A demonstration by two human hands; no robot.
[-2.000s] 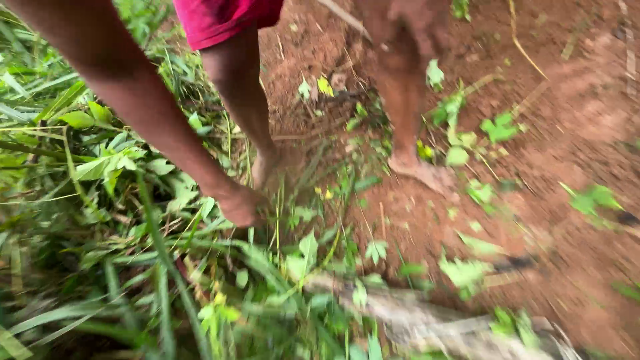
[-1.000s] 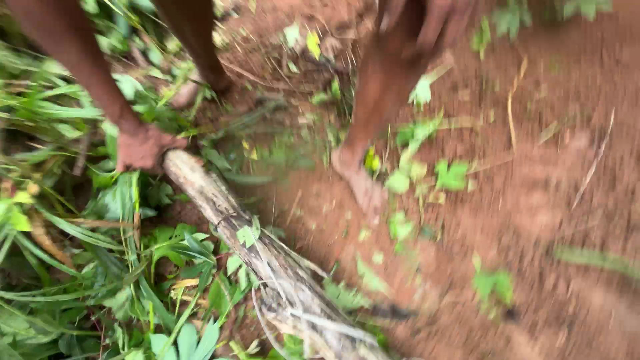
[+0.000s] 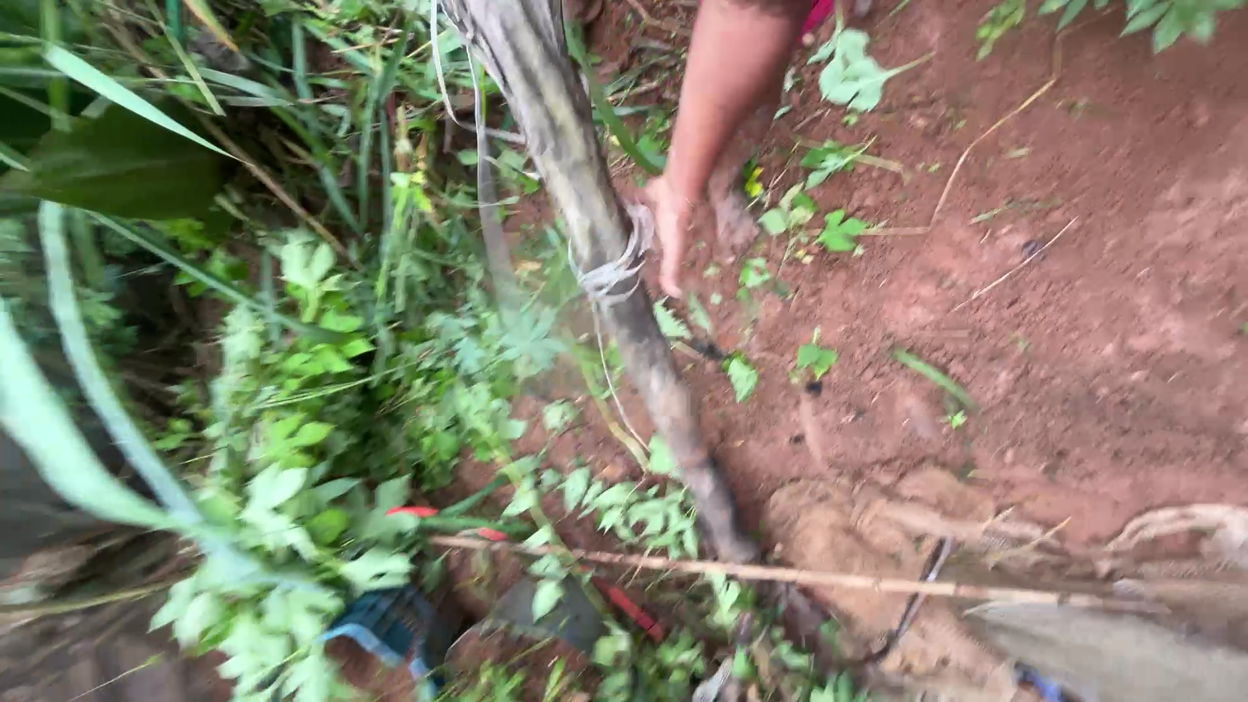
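Note:
My left hand [image 3: 669, 234] comes in from the top edge, its fingers extended and pointing down the picture. It lies right beside a rough wooden pole [image 3: 639, 331], near a pale fibre tie [image 3: 612, 275] wound around the wood. Whether the hand touches the pole is not clear, and nothing shows in its fingers. The pole slants from the top centre to the lower middle, thicker at its upper part in the picture. A loose pale strip [image 3: 487, 195] hangs next to it. My right hand is out of view.
Dense grass and leafy plants [image 3: 312, 429] fill the left side. Reddish bare soil [image 3: 1072, 322] with small green seedlings spreads on the right. Below, a thin stick [image 3: 829, 575] crosses the pole's lower end, near a blue plastic container [image 3: 390, 624]. A bare foot [image 3: 731, 219] stands behind my hand.
One second ago my right hand gripped the pole's end; that hand has left the view. My left hand, earlier by a knee, is now beside the pole. The pole's tied part has come into view.

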